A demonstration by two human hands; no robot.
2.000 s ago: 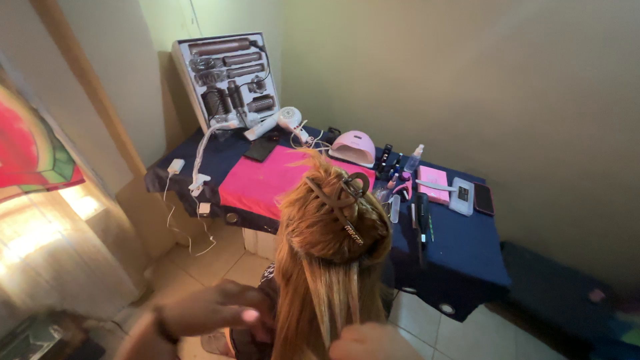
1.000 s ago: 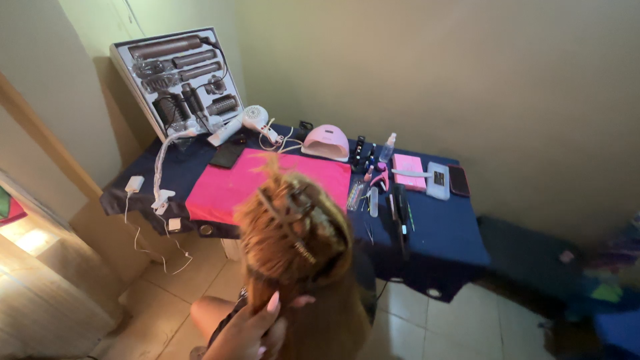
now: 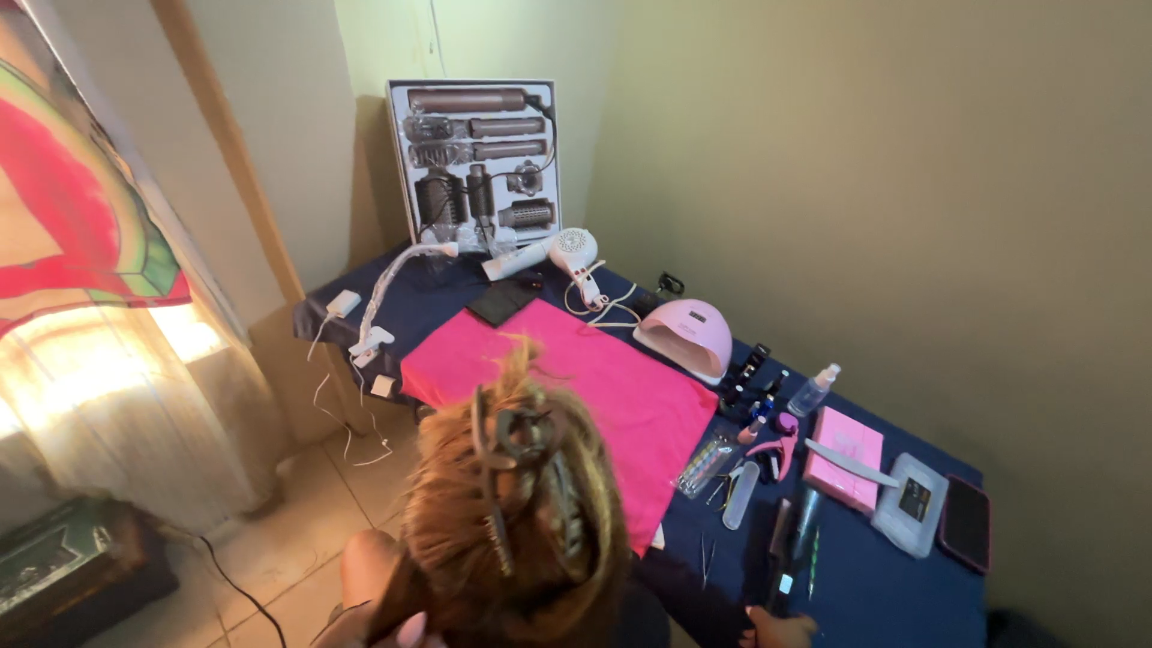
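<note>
A seated person's long light-brown hair fills the lower middle, its upper part pinned with dark hair clips. My left hand, at the bottom edge, grips a section of hair at the left side of the head; part of the hand is out of frame. My right hand is at the table's near edge, its fingers at the lower end of a dark flat iron. Whether they close on it is unclear. Beside the iron lie a dark tube-like item, a green patterned stick and tweezers.
On the blue-clothed table are a pink cloth, a white hair dryer, a pink nail lamp, a spray bottle, a pink box and a phone. A boxed styling set leans behind; a cord crosses the floor.
My right hand has come to the flat iron at the table's near edge. My left hand remains at the hair, now lower left of the head. The view has shifted.
</note>
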